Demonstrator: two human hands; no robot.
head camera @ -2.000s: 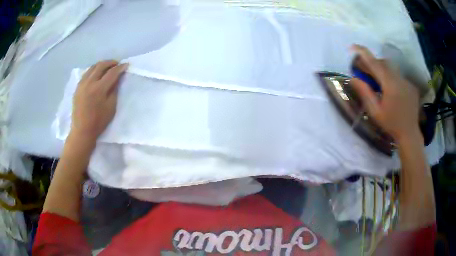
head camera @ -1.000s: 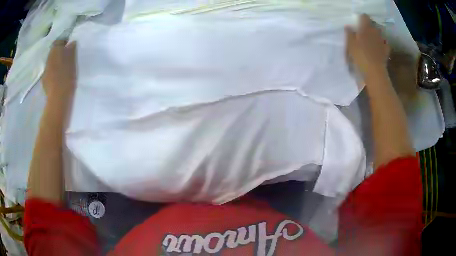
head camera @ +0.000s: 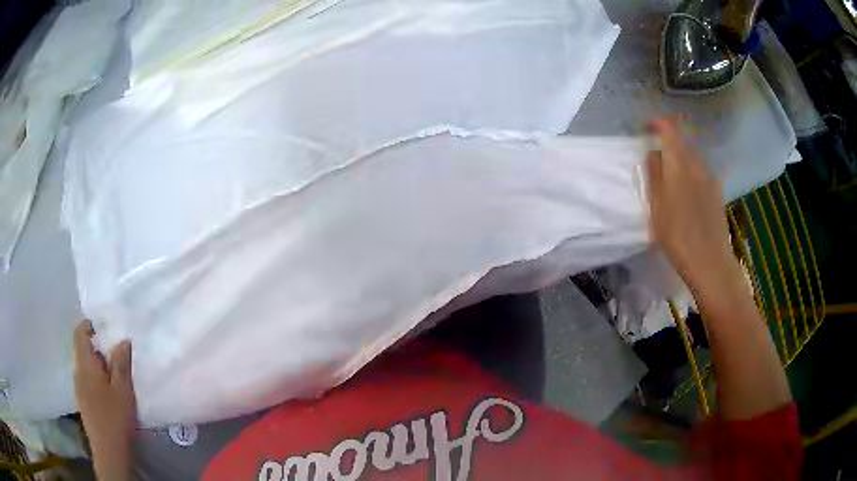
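Note:
A wide white garment piece (head camera: 376, 207) lies over the near part of the pressing board, with a seam line running across it. Its near edge hangs over the board's front edge. My left hand (head camera: 105, 385) grips its lower left corner. My right hand (head camera: 686, 197) is slightly blurred and holds its right end, pulled out to the right. The steam iron (head camera: 700, 52) stands at the top right with its shiny metal sole showing, touched by neither hand.
The grey board cover (head camera: 625, 89) shows around the iron. White pieces with yellowish edges (head camera: 221, 42) lie at the far side, and another white cloth (head camera: 38, 113) at the far left. A yellow wire cart (head camera: 780, 263) stands at the lower right, with white cloth beside it.
My right hand let go of the iron, which now stands at the right. Both hands have come nearer my body from the far side, drawing the piece's near part with them. The view has turned.

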